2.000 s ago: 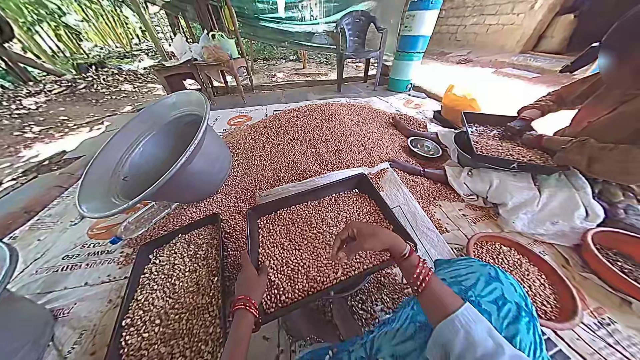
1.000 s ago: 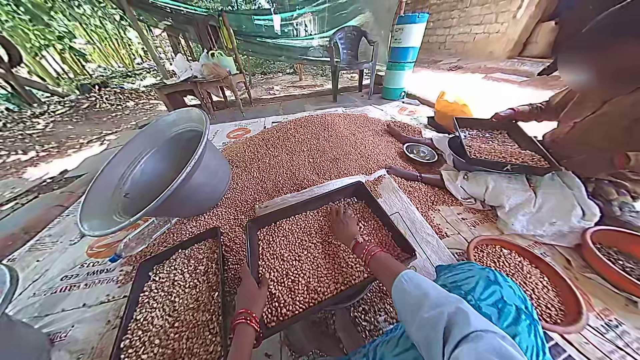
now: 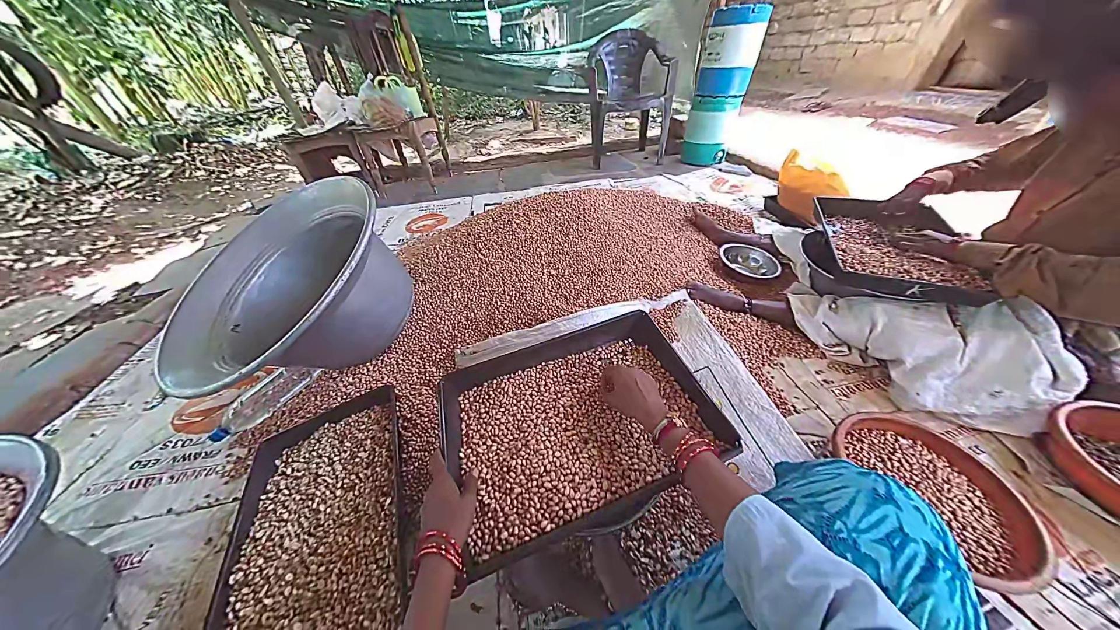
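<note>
A black rectangular tray point(image 3: 451, 420) full of reddish-brown nuts or beans is in front of me, tilted slightly. My left hand point(image 3: 449, 503) grips its left rim near the lower corner. My right hand point(image 3: 632, 394), fingers curled, rests on the nuts inside the tray point(image 3: 551, 446); whether anything is between its fingers is hidden. Left of it, a second black tray point(image 3: 254, 503) holds paler nuts or beans. Beyond both trays lies a large heap of the same reddish-brown kind point(image 3: 560, 254).
A large metal basin point(image 3: 359, 306) leans on the heap's left side. Clay-coloured bowls point(image 3: 1032, 542) of nuts stand at right. A co-worker's hands point(image 3: 919, 227) are at another black tray point(image 3: 901, 284). A small metal bowl point(image 3: 750, 261) sits by that person's feet. A plastic chair point(image 3: 632, 87) stands behind.
My right hand was raised above the tray, then came down onto the nuts, where its fingers are now curled. My left hand has stayed at the tray's left rim.
</note>
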